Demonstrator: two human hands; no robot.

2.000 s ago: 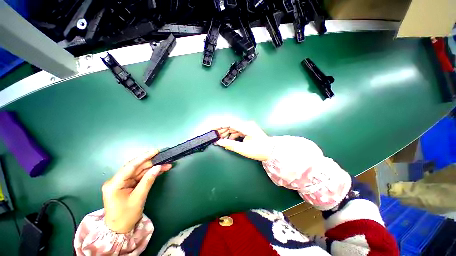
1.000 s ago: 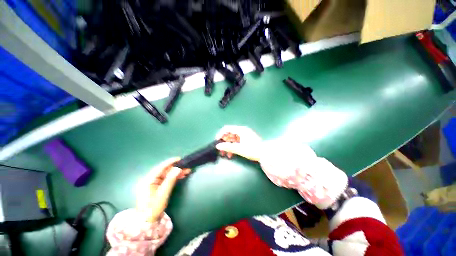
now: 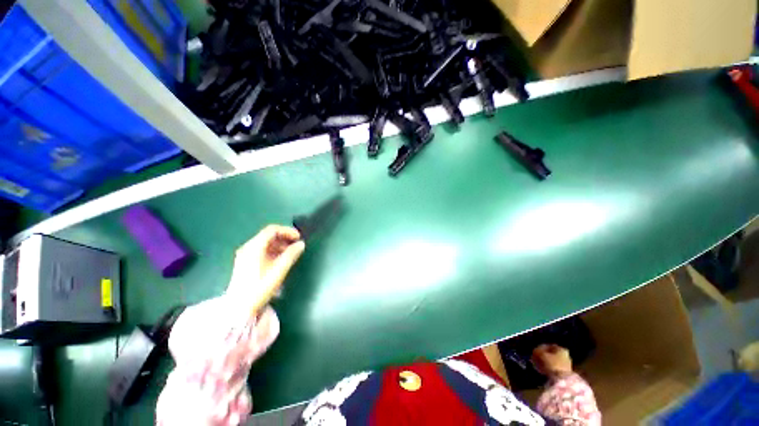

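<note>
My left hand (image 3: 270,254) grips the lower end of a slim black plastic part (image 3: 321,218), slightly blurred, tilted over the green top. My right hand (image 3: 551,359) is down inside an open brown carton (image 3: 657,341) below the table edge, by dark parts (image 3: 574,334); whether it holds anything cannot be told. Several black parts, one at the left end (image 3: 338,158), lie across the white edge. A lone black part (image 3: 523,155) lies on the green top to their right.
A tangled heap of black parts (image 3: 333,62) lies beyond the white rail (image 3: 283,154), beside a flapped carton (image 3: 582,42). A pale post (image 3: 141,91) and blue crate (image 3: 75,108) stand upper left. A purple roll (image 3: 156,241) and grey box (image 3: 71,283) are left; a red tool (image 3: 745,87) is far right.
My right hand has left the part held between both hands and moved down into the carton. My left hand has taken the leftmost part from the white edge. The view has shifted left.
</note>
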